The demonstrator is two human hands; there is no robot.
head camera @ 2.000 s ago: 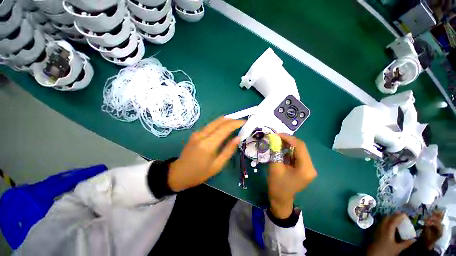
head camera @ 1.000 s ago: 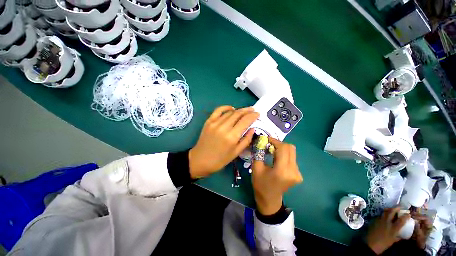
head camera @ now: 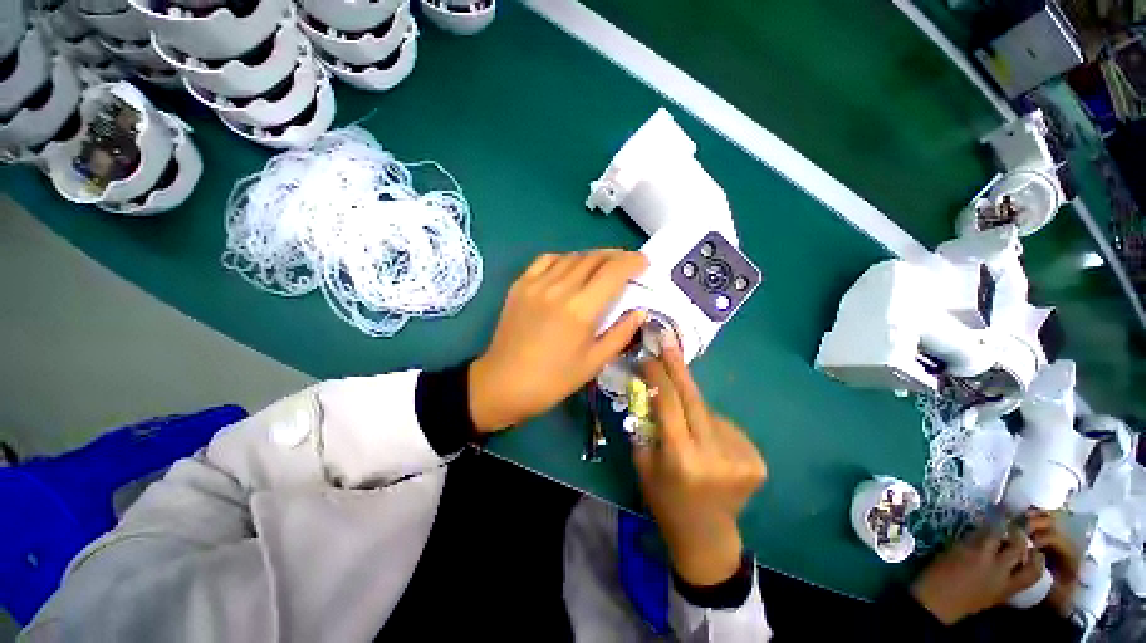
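Note:
A white camera body [head camera: 685,207] lies on the green bench with its square black lens panel [head camera: 716,276] facing up. My left hand [head camera: 547,333] rests on the near left side of the camera head, fingertips at its round opening. My right hand [head camera: 694,471] reaches to the same opening with extended fingers pressed at its rim. A small yellow item [head camera: 640,399] shows beside the right fingers; whether it is held is unclear. Dark wire leads [head camera: 594,427] with small plugs hang at the near left of the head. The opening's inside is mostly hidden by my fingers.
A tangled pile of thin white loops [head camera: 352,232] lies left of the camera. Stacked white housing covers [head camera: 258,75] stand upper left. Other camera units [head camera: 880,329] lie at right. A loose cover with a board [head camera: 886,518] lies lower right. Another person's hands [head camera: 987,565] work there.
My right hand has shifted from gripping the yellow item at the opening to extending its fingers onto the rim. The yellow item sits lower. My left hand has moved onto the head's side.

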